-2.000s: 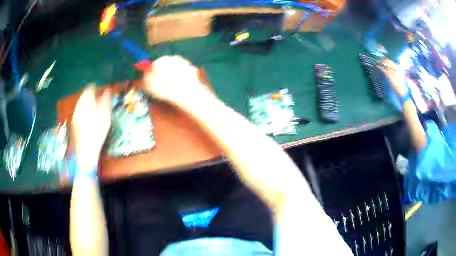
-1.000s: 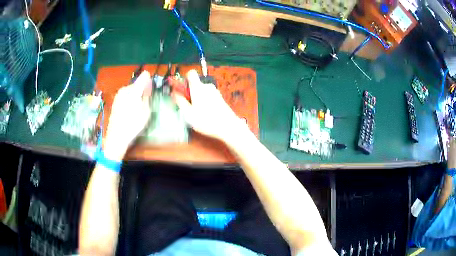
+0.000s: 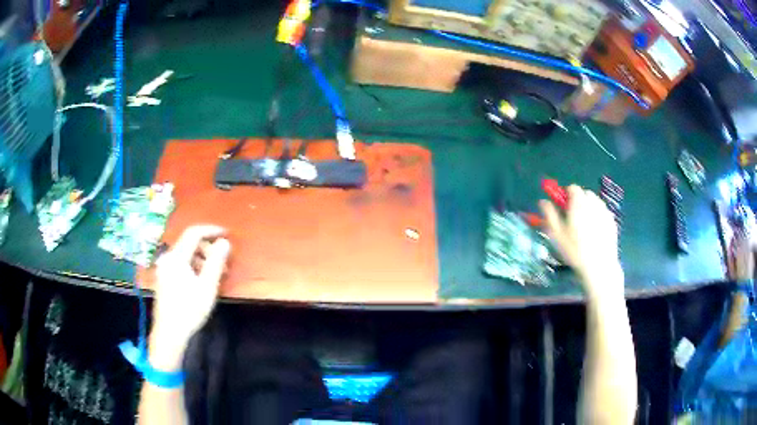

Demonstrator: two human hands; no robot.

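Note:
My left hand (image 3: 192,270) is over the left part of the orange-brown mat (image 3: 324,241), its fingers curled and apart, with nothing visible in it. A blue band is on the left wrist. My right hand (image 3: 583,228) is at the right, holding a red pen or marker (image 3: 554,192), beside a circuit board (image 3: 516,249); its fingers are blurred and partly cover the board's right edge. A black connector block (image 3: 290,173) lies at the mat's back with black leads and a blue cable (image 3: 325,91) behind it. No board sits at the block.
Circuit boards (image 3: 137,222) lie left of the mat, near a teal fan (image 3: 25,124). Remote controls (image 3: 676,212) lie at the right. A wooden stand (image 3: 407,62), a coiled black cable (image 3: 527,116) and an orange-red box (image 3: 639,58) are behind. Another person's arm (image 3: 735,319) is at the right edge.
Both hands have left the board at the mat's back; that board no longer shows on the mat. The left hand moved left and nearer me. The right hand moved far right to another board.

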